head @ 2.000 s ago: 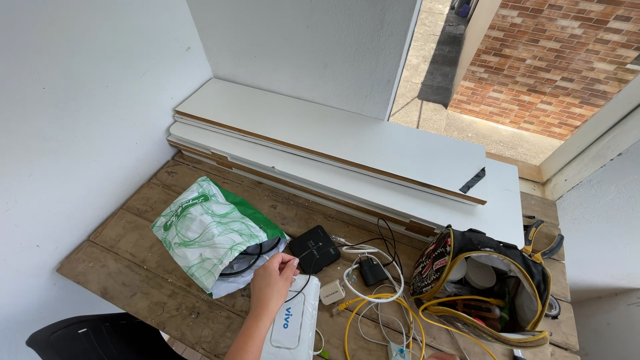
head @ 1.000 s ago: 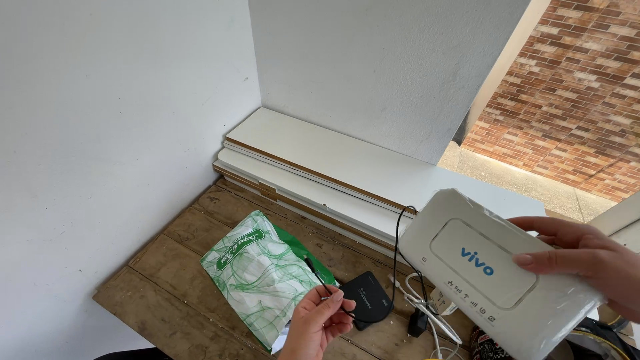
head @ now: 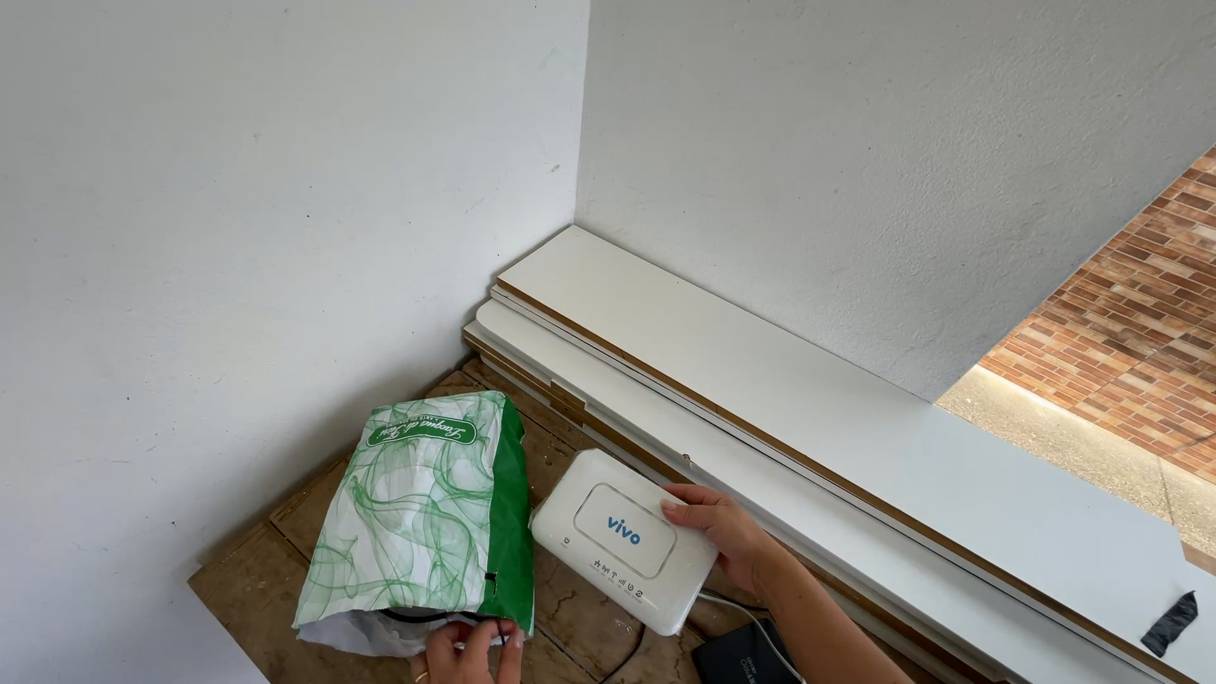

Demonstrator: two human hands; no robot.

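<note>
My right hand grips the upper right edge of a white router, thumb on its top face, above the wooden table and close beside a green and white bag. At the bag's mouth, which faces me, is my left hand, its fingers on the lower rim and a thin black cable passing by them. More black cable shows inside the opening. What else the bag holds is hidden. Below the router lies a black box-shaped device, partly cut off by the frame, with a pale cable over it.
Long white panels with brown edges are stacked along the back of the wooden table, against the wall. A strip of black tape is stuck on the panels at the right. White walls meet behind them.
The router, held in my right hand, has moved left to beside the bag. My left hand has gone to the bag's mouth. The view has swung left.
</note>
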